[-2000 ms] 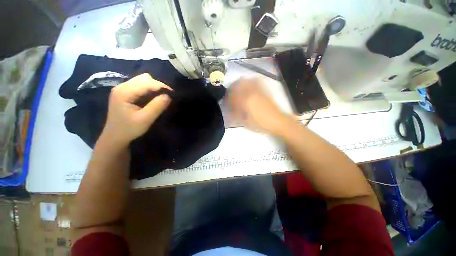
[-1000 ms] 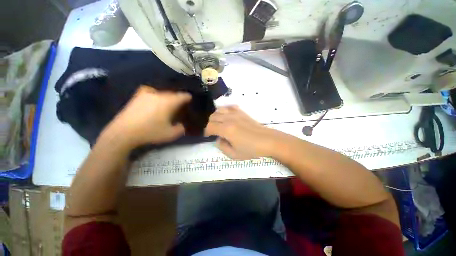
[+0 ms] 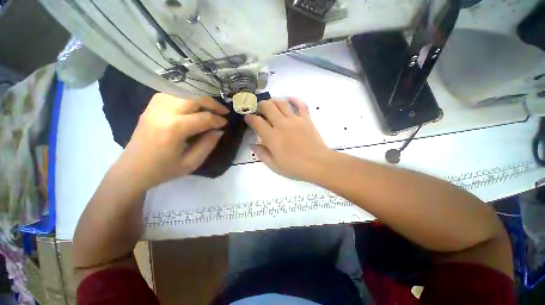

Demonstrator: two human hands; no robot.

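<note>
The black garment piece (image 3: 122, 101) lies bunched on the white table, left of and under the needle area. My left hand (image 3: 176, 137) grips the cloth with its fingertips just left of the needle. My right hand (image 3: 290, 137) has its fingertips on the cloth's right edge, close beside the tan block (image 3: 244, 103). The tan block sits in front of the needle bar of the sewing machine (image 3: 239, 30). The needle tip and presser foot are mostly hidden by the block and my fingers.
A phone (image 3: 391, 83) lies right of the needle, with dark upright snips (image 3: 418, 65) over it. A thin grey tool (image 3: 325, 64) lies behind my right hand. A small dark disc (image 3: 392, 156) is near the phone. A blue bin rim (image 3: 52, 161) is at left.
The cloth has been folded and drawn in to the needle. Both hands have closed in around the needle area. The view has moved nearer to the machine.
</note>
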